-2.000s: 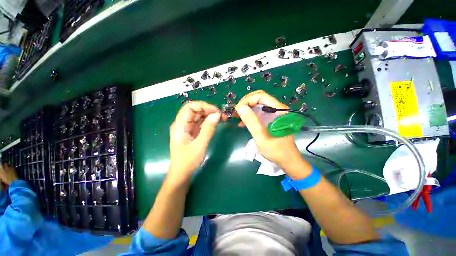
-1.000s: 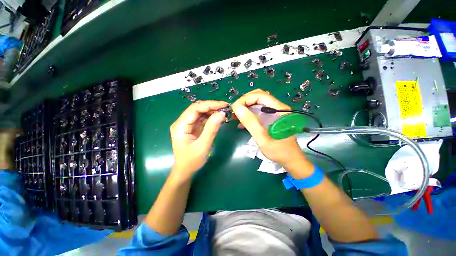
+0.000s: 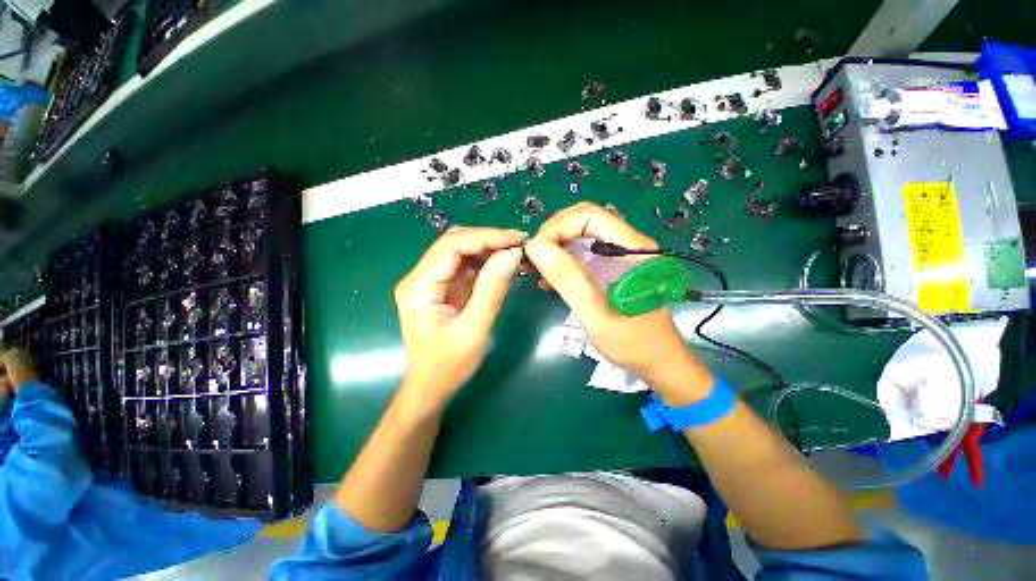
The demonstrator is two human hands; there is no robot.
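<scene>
My left hand [image 3: 451, 306] pinches a tiny dark component [image 3: 524, 252] between thumb and forefinger. The fingers hide most of it. My right hand [image 3: 602, 297] is shut on the dispensing syringe [image 3: 604, 263] like a pen, its tip at the component. The hand hides most of the barrel. The bright green adapter cap [image 3: 650, 285] sits at the syringe's back end, with a clear air hose [image 3: 897, 306] looping from it to the right. A thin black cable [image 3: 710, 331] runs beside it. Many small dark metallic parts lie on the white strip [image 3: 375, 202] and the green mat.
Black blister trays [image 3: 199, 386] with parts stand at left, with a coworker's hand and blue sleeve [image 3: 51, 454] beside them. The grey dispenser controller [image 3: 892, 227] with a small tube on top is at right. White wiping paper [image 3: 619, 377] lies under my right wrist. Red-handled pliers [image 3: 968, 451] are lower right.
My left fingers have closed further around the component, which shows less than before. My right hand has stayed nearly still. The coworker's arm at left moved up, then back down.
</scene>
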